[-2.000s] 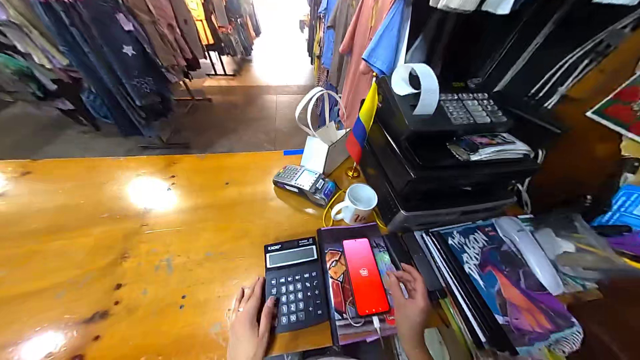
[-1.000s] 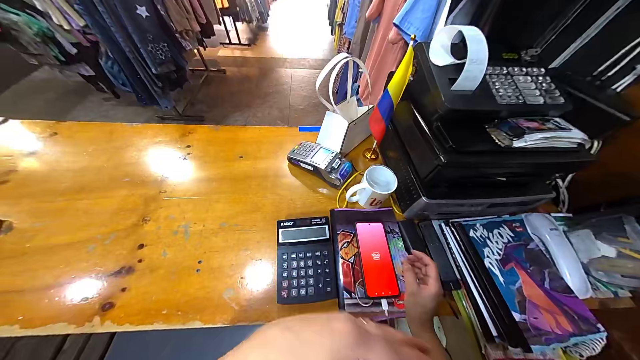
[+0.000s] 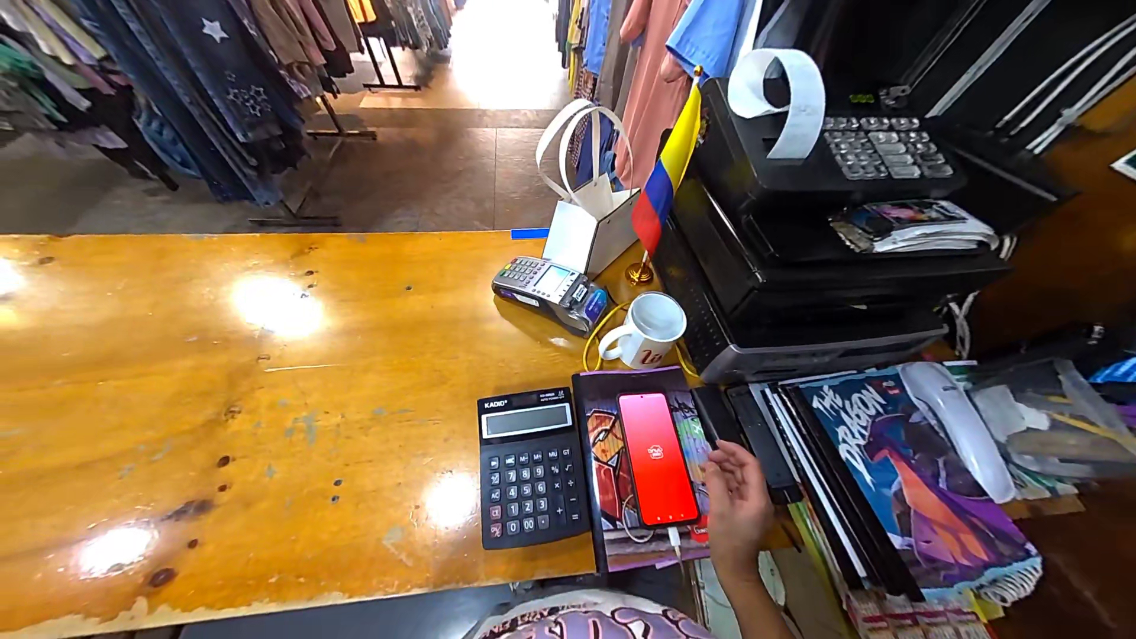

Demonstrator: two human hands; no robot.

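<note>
My right hand (image 3: 738, 497) is at the right edge of a smartphone (image 3: 658, 460) with a lit red screen; its fingers are bent, and whether they hold anything is unclear. The phone lies on a notebook with a patterned cover (image 3: 607, 453), a white cable (image 3: 674, 540) plugged into its lower end. Left of the notebook is a black desk calculator (image 3: 531, 475). Beyond them stand a white mug (image 3: 650, 328) and a card payment terminal (image 3: 551, 291). My left hand is out of view.
A cash register (image 3: 843, 169) with a curled paper roll, a small striped flag (image 3: 667, 177) and a white paper bag (image 3: 590, 226) stand farther back. Folders, a dragon-themed cover (image 3: 923, 488) and a white handset (image 3: 958, 430) lie at the right. Clothing racks stand beyond the wooden counter (image 3: 355, 444).
Two seconds ago my left hand rested beside the calculator; one second ago a blurred hand or forearm crossed the bottom, and now it is gone. My right hand remains beside the phone.
</note>
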